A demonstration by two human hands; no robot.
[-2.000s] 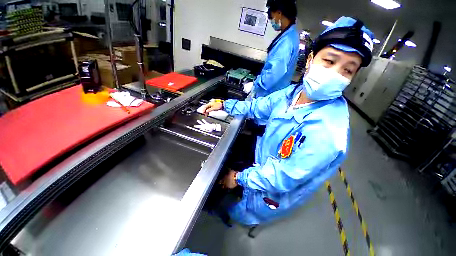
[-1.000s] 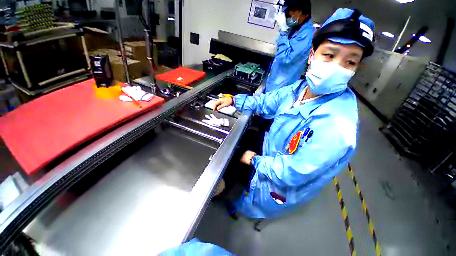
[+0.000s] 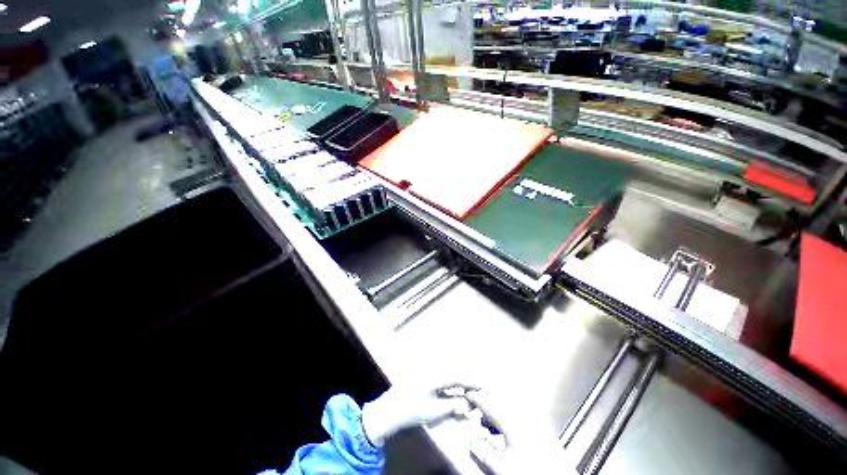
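My left hand (image 3: 413, 408), in a white glove with a blue sleeve, is at the near edge of the stainless bench top (image 3: 483, 339). Its fingers meet or nearly touch the fingers of my right hand (image 3: 511, 451). My right hand is also white-gloved, cut off by the bottom edge and washed out against the bright metal. No part shows clearly in either hand, and glare hides the finger detail.
Cross guide rods (image 3: 608, 404) lie right of my hands, beside the conveyor rail (image 3: 706, 339). Large black totes (image 3: 176, 343) fill the left. Beyond are a slotted rack (image 3: 348, 204), black bins (image 3: 362, 134), a pale sheet on red board (image 3: 464, 153) and a green mat (image 3: 548, 209).
The view has swung left along the line. The two workers and the glove on the bench have left the picture. My gloved hands have come into view; before, only a blue sleeve showed.
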